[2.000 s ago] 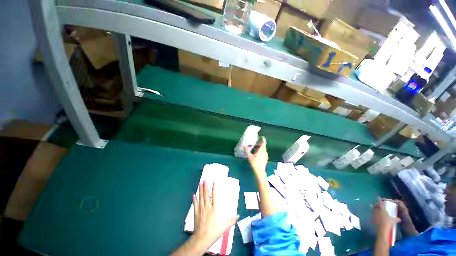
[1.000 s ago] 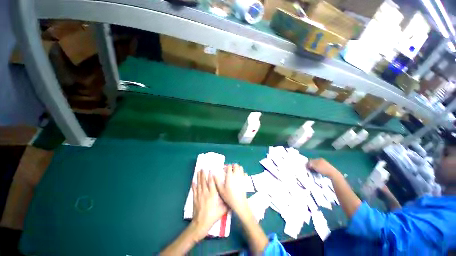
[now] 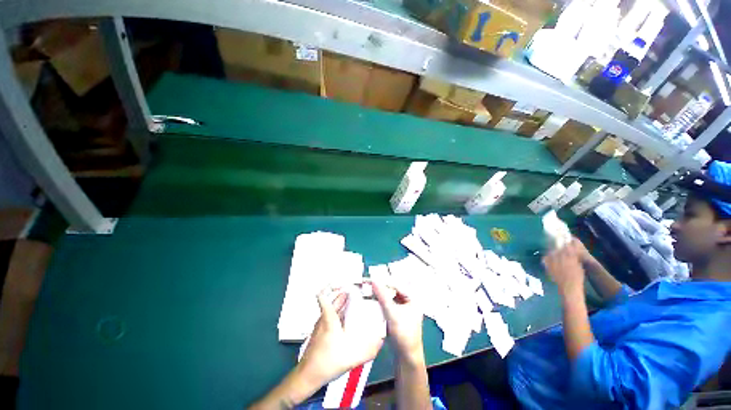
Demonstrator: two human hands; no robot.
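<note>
My left hand [image 3: 341, 344] and my right hand [image 3: 397, 316] are close together above the front of the carton stack. Both hold a white flat carton [image 3: 349, 384] with a red stripe between them; its lower end shows below my left hand. The stack of flat cartons [image 3: 308, 280] lies flat and overlapping just behind my hands. A spread heap of white paper inserts [image 3: 457, 280] lies to the right of my right hand.
Upright white boxes [image 3: 410, 187] stand in a row on the green belt [image 3: 272, 180]. A coworker in blue [image 3: 625, 344] at right holds a white carton. A yellow ring [image 3: 500, 235] lies behind the inserts. A grey shelf beam [image 3: 353, 40] crosses above.
My right hand has gone from a box on the belt to the carton stack, and both hands have lifted a carton. The coworker's hand has left the inserts. The view has shifted right.
</note>
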